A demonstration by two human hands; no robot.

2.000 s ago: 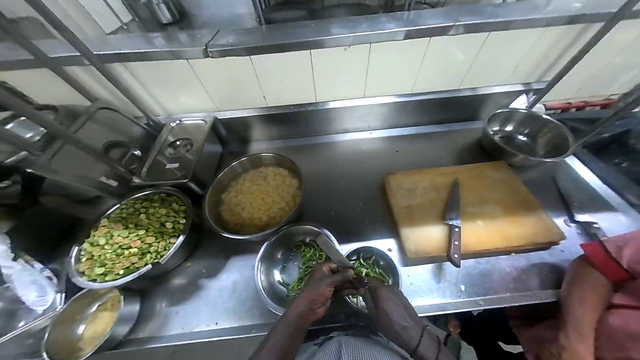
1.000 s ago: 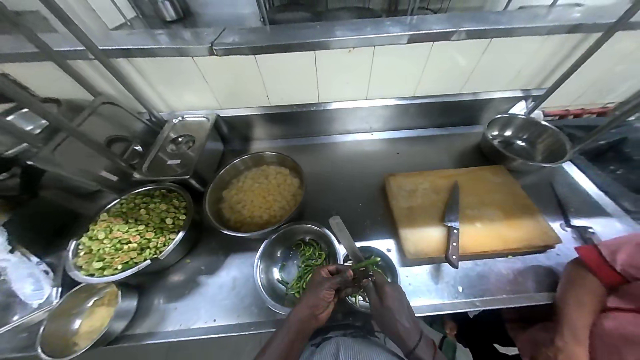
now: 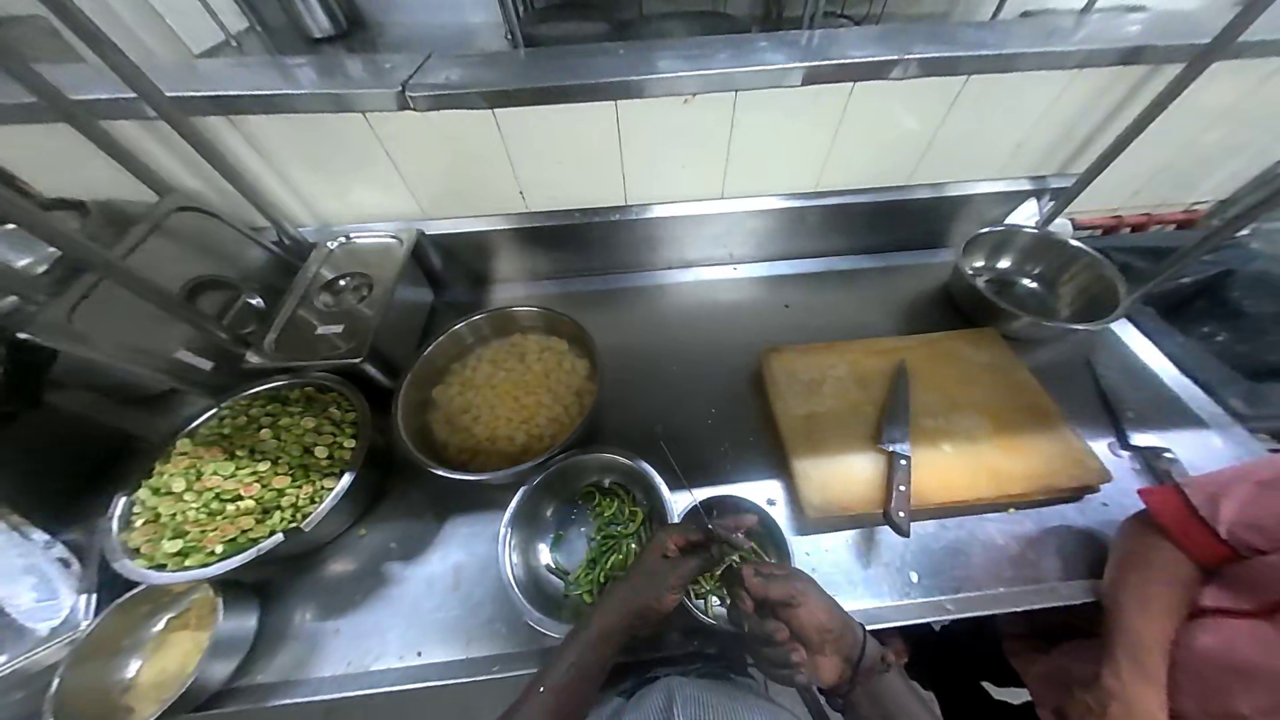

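My left hand (image 3: 665,570) and my right hand (image 3: 795,620) meet over a small steel bowl (image 3: 778,530) with green chilli pieces. Slim green chillies (image 3: 738,552) are pinched at my left fingertips, close against the right fingers. A knife blade (image 3: 684,484), seen nearly edge-on, points up and left from between the hands; its line runs back to my curled right hand, and its handle is hidden. Left of the small bowl, a larger steel bowl (image 3: 520,540) holds whole green chillies (image 3: 610,535), partly behind my left wrist.
A second knife (image 3: 898,450) lies on a cutting board (image 3: 820,400). Behind are a bowl of pale cut pieces (image 3: 515,400) and an empty-looking bowl (image 3: 1040,280). Sliced green vegetables (image 3: 250,480) fill a basin at left. A co-worker's arm (image 3: 1150,600) is at right.
The held blade has turned from showing its broad side to nearly edge-on. My hands stay together over the small bowl, and the right hand has opened its palm more to view.
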